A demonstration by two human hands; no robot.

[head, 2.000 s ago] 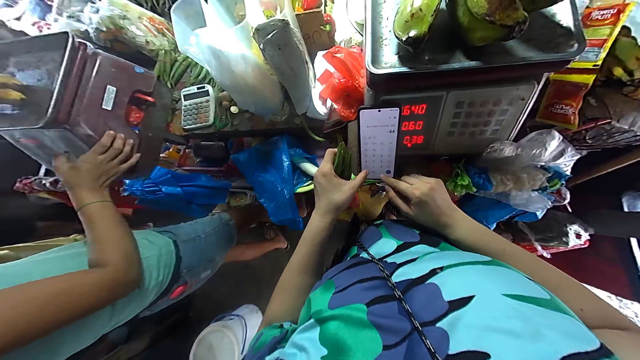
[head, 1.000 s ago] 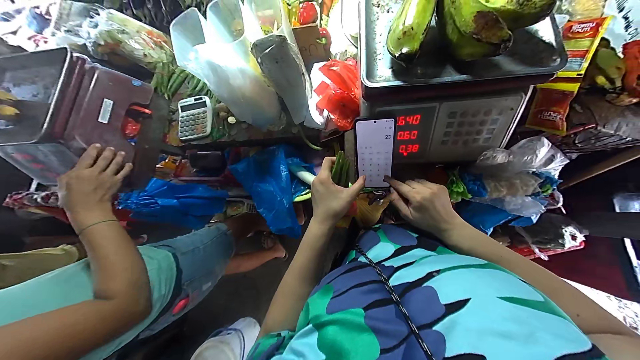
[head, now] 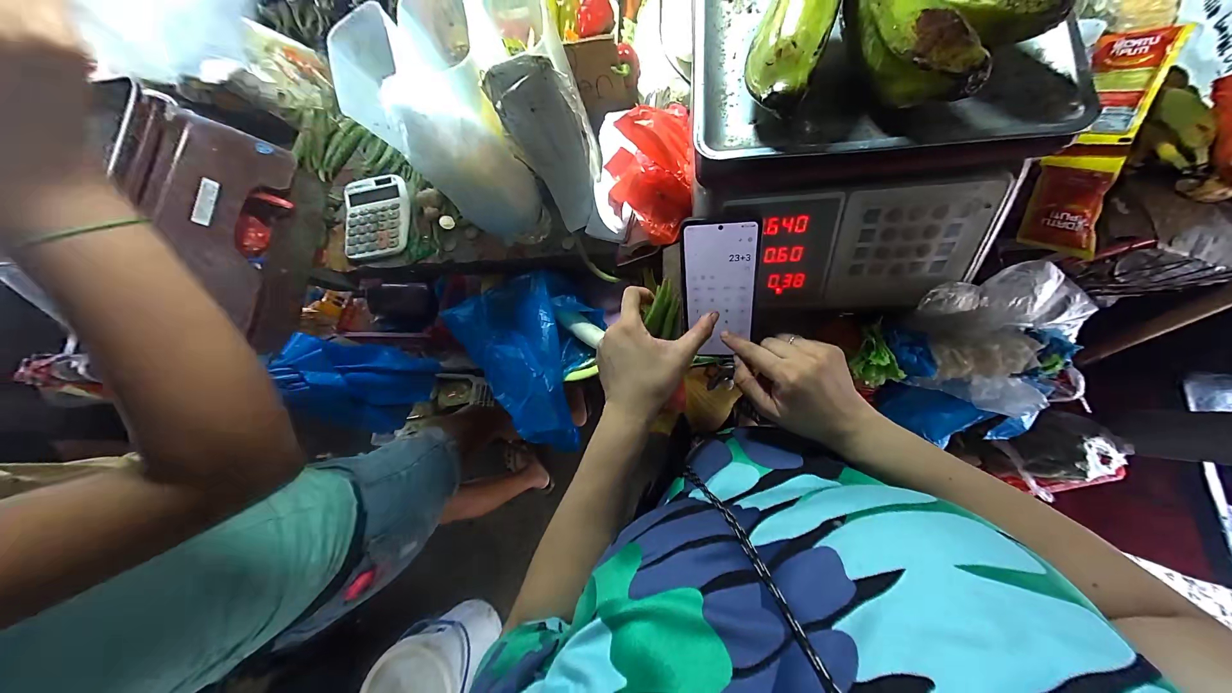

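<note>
A smartphone [head: 720, 279] with a calculator on its lit screen stands in front of a digital scale [head: 924, 231] with red digits. My left hand [head: 643, 358] is at the phone's lower left, its thumb over the screen; how far the fingers go around the phone is hidden. The index fingertip of my right hand [head: 804, 380] is at the screen's lower right edge, the other fingers curled, with a ring on one. Green vegetables [head: 662, 313] stick up behind my left hand. Large green gourds or eggplants [head: 914, 48] lie on the scale's metal tray [head: 727, 130].
A white desk calculator [head: 376, 218] lies on the stall counter at left, near plastic bags [head: 462, 144] and a red bag [head: 654, 168]. Blue bags [head: 525, 351] hang below. Another person's arm [head: 164, 327] reaches over at left, near a brown scale [head: 212, 183]. Bagged goods [head: 1001, 337] are at right.
The other person's hand has moved off the brown scale, up and away toward the upper left. My right index finger has shifted slightly over the phone, and the number on its screen has changed.
</note>
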